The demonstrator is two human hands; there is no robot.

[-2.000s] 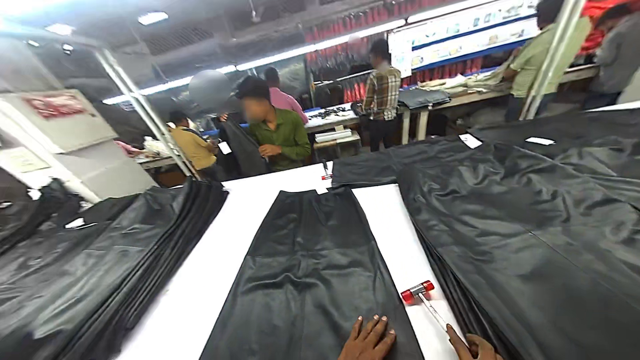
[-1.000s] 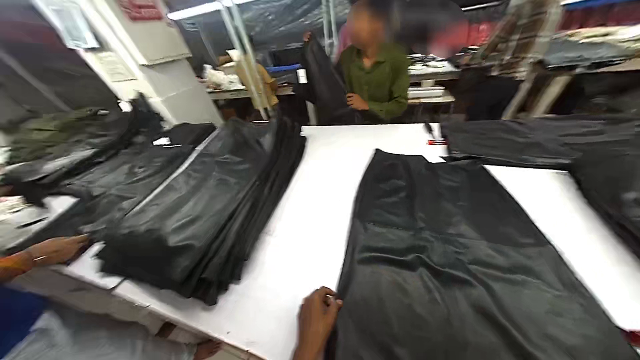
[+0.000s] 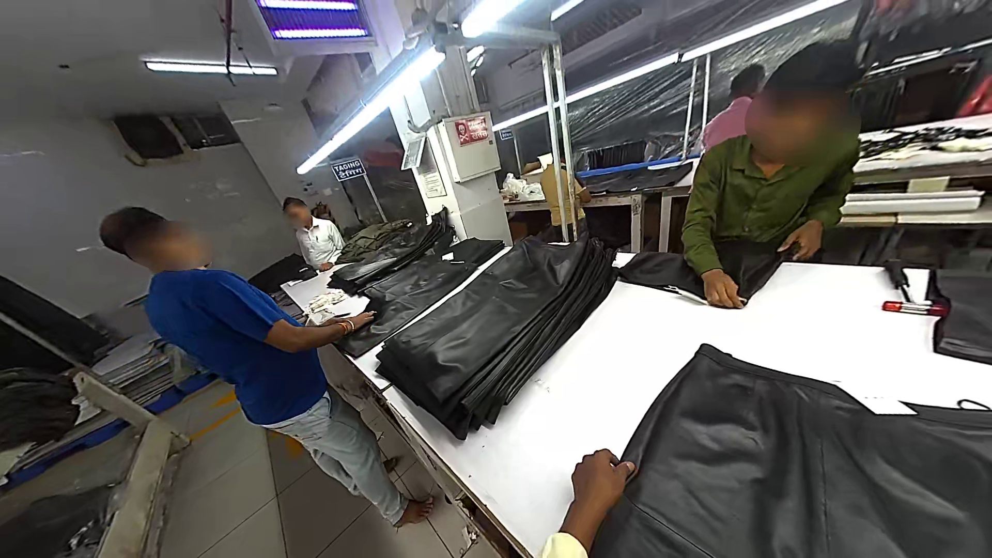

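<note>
A black leather-like garment (image 3: 775, 449) with a waistband lies on the white tabletop (image 3: 573, 395), cut off by the right and bottom edges of the view. My left hand (image 3: 601, 482) is at its left side edge, thumb and fingertips touching the material; whether they pinch it cannot be told. A white tag (image 3: 886, 404) shows at the waistband. Beyond the garment, a red-headed hammer-like tool (image 3: 914, 308) rests on the table. My right hand is out of view.
A thick pile of black garments (image 3: 496, 325) lies left of mine. Across the table a person in a green shirt (image 3: 771, 194) handles a dark garment. At left, a person in a blue T-shirt (image 3: 225, 333) touches black garments (image 3: 418, 291). A metal post (image 3: 559, 147) rises behind.
The view has swung far to the left. My right hand and the red-headed hammer near it, in view two seconds ago, are out of view. The person in green has lowered the dark garment to the table.
</note>
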